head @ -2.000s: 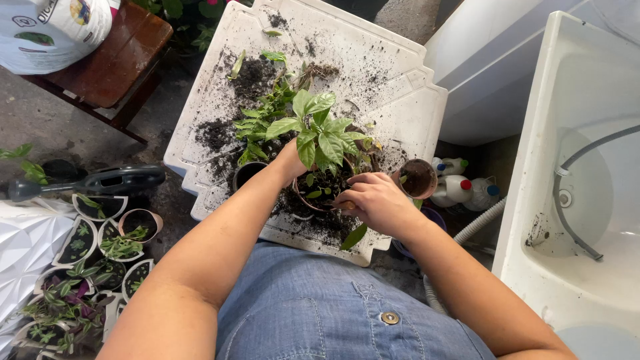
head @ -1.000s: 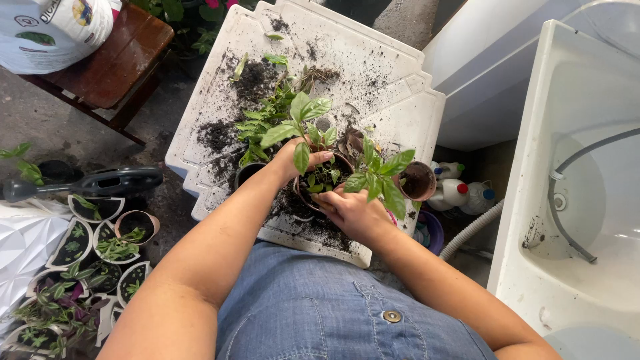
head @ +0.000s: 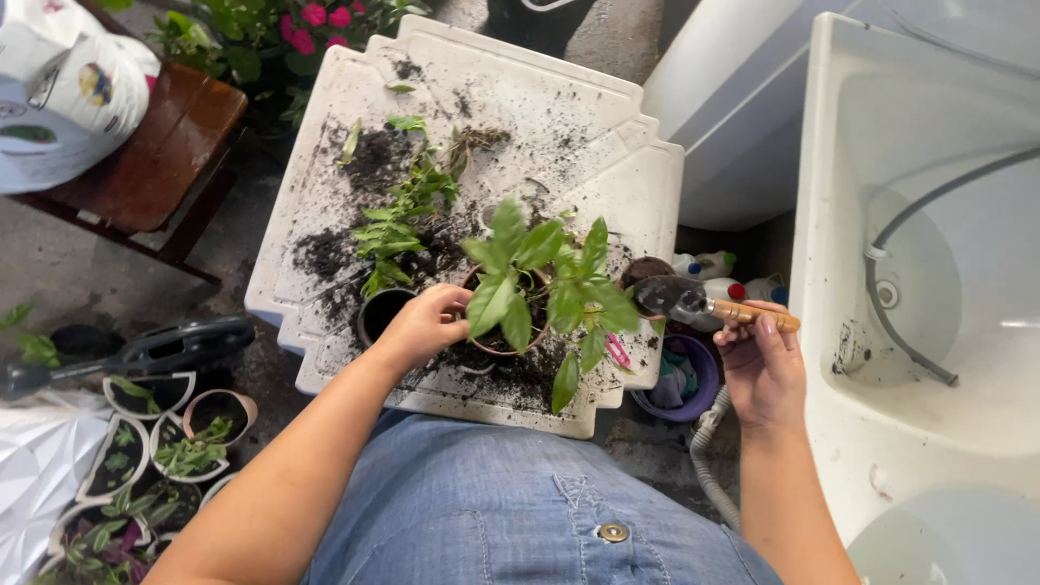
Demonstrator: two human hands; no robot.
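A leafy green plant [head: 520,284] stands in a round brown pot [head: 508,349] near the front of a soil-strewn white plastic table [head: 601,93]. My left hand [head: 426,325] is at this pot's left rim, fingers curved; whether they grip the rim is unclear. Beside that hand is a black pot [head: 383,313] with a dark interior. My right hand [head: 762,357] holds a garden trowel [head: 678,299] by its wooden handle, right of the table, the blade pointing left over a small brown pot [head: 646,272]. Cut leafy stems [head: 398,231] lie on the soil behind the black pot.
A white utility sink [head: 821,244] with a grey hose borders the right side. A purple bucket [head: 703,382] and several bottles [head: 723,288] sit below the table's right edge. At left are potted seedlings [head: 191,447], a black watering can [head: 187,345] and a wooden chair [head: 179,138] bearing a bag.
My right hand has moved right, away from the potted plant, and now holds the trowel. My left hand has shifted from among the leaves to the pot's left side.
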